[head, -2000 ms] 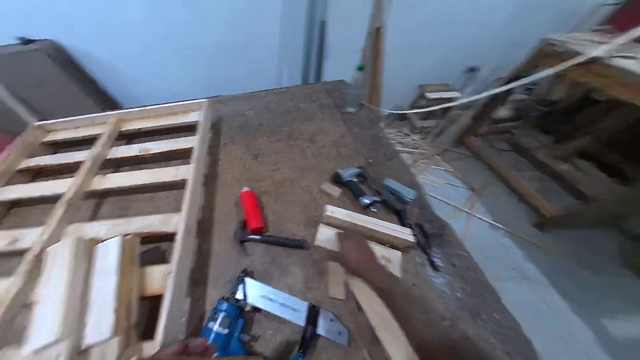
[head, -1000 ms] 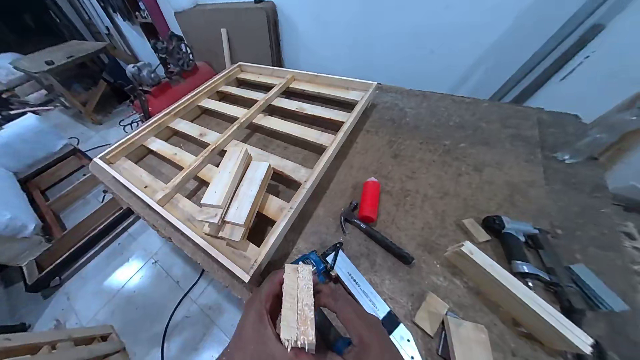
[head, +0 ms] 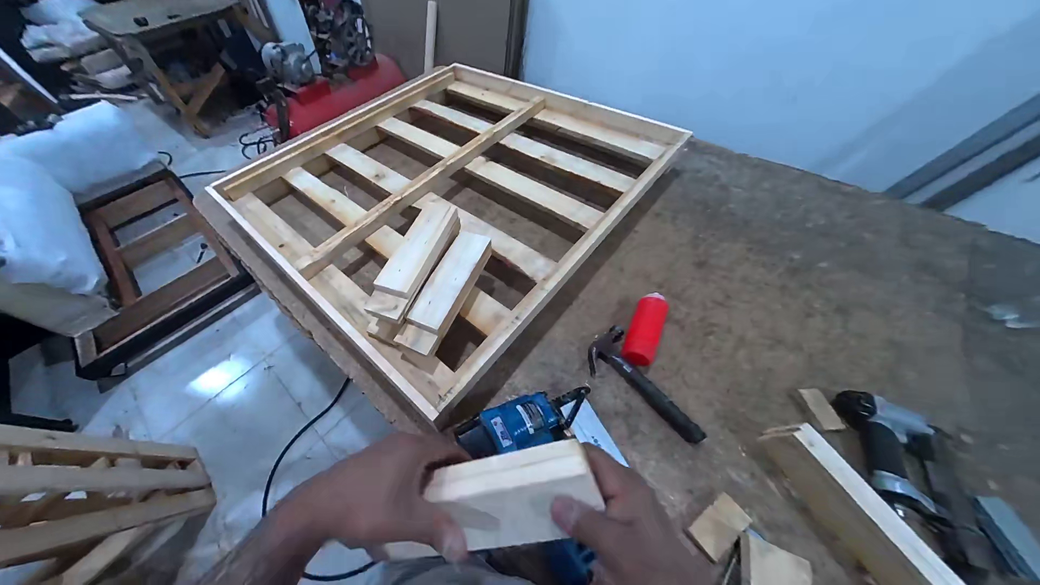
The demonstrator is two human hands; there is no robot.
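My left hand [head: 390, 496] and my right hand [head: 621, 516] hold short wooden boards [head: 520, 500] between them, pressed face to face, low in the middle of the view. Right behind the boards lies a blue power tool [head: 520, 422], partly covered by them. A claw hammer [head: 650, 390] rests on the worktable, its head beside a red bottle [head: 647, 329]. Farther off, a slatted wooden frame [head: 569, 280] lies on the table with short board pieces [head: 443, 280] stacked on its near corner.
On the right of the worktable [head: 780, 268] are a pneumatic nailer [head: 890, 455], a long wooden piece [head: 853, 504] and small offcuts [head: 719, 524]. A black cable [head: 284, 463] runs over the floor at left. A red air compressor [head: 341, 97] stands behind the frame.
The view has swung left since the first frame. The held boards were end-on a second ago and now lie crosswise, with my hands at their two ends.
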